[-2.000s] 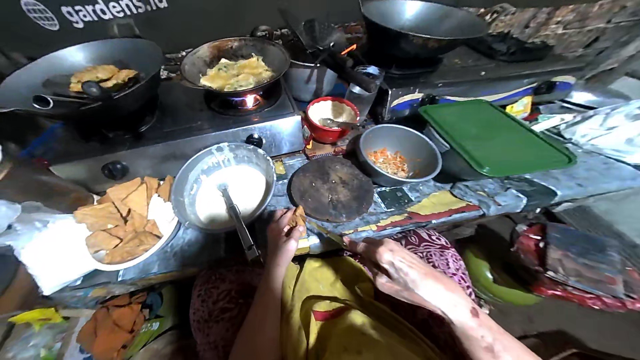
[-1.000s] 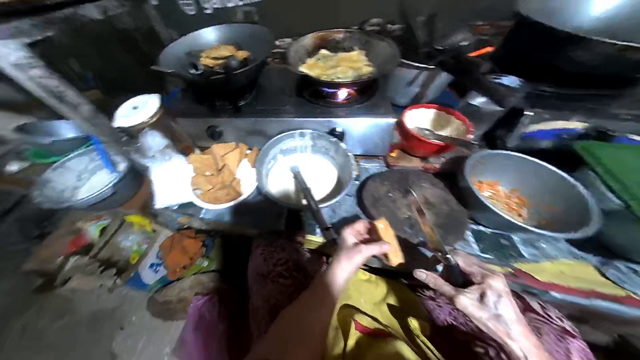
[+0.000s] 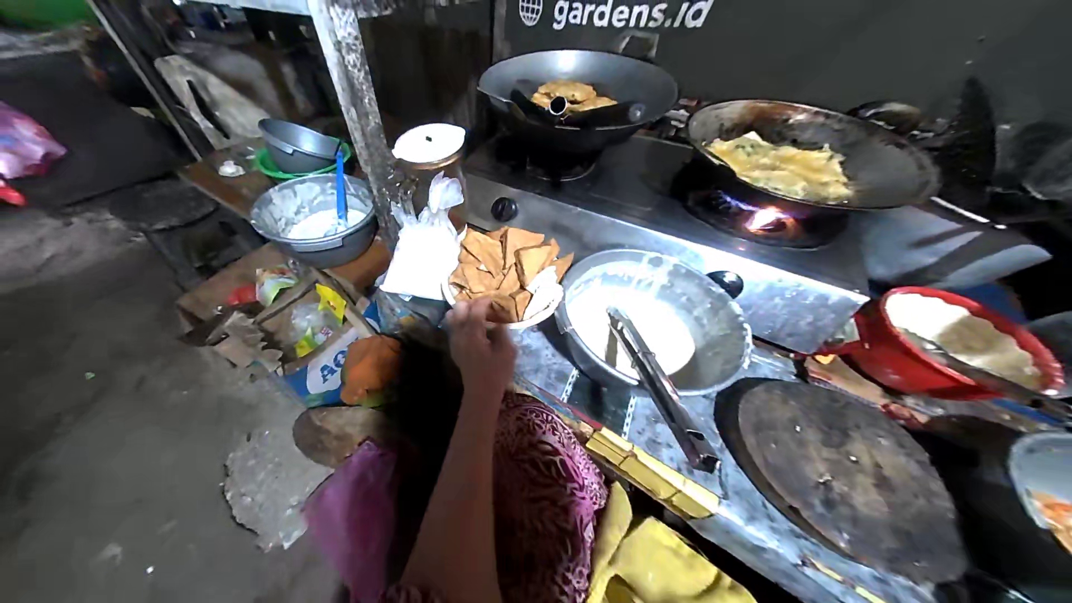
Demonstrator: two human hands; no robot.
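Note:
My left hand (image 3: pixel 481 339) is at the near rim of a white bowl heaped with brown triangular fried tofu pieces (image 3: pixel 502 272); its fingers are blurred, and whether they hold a piece cannot be made out. My right hand is out of view. Right of the tofu stands a metal basin of white batter (image 3: pixel 653 322) with tongs (image 3: pixel 662 389) leaning in it. A round wooden chopping board (image 3: pixel 846 469) lies further right. Flat battered food (image 3: pixel 783 167) fries in a wok over a flame, and browned pieces (image 3: pixel 574 96) sit in the wok behind.
A red bowl of white powder (image 3: pixel 963 343) with a spoon is at the right, above a partly visible grey bowl (image 3: pixel 1038 469). A white plastic bag (image 3: pixel 423 251) and lidded jar (image 3: pixel 429 151) stand left of the tofu. Further left are a batter basin (image 3: pixel 314 222), a post (image 3: pixel 356 100) and a cardboard box (image 3: pixel 327 360).
The view has swung left. My left hand, which held a tofu piece over the lap, has moved to the tofu bowl. My right hand, earlier holding a knife, has left the view.

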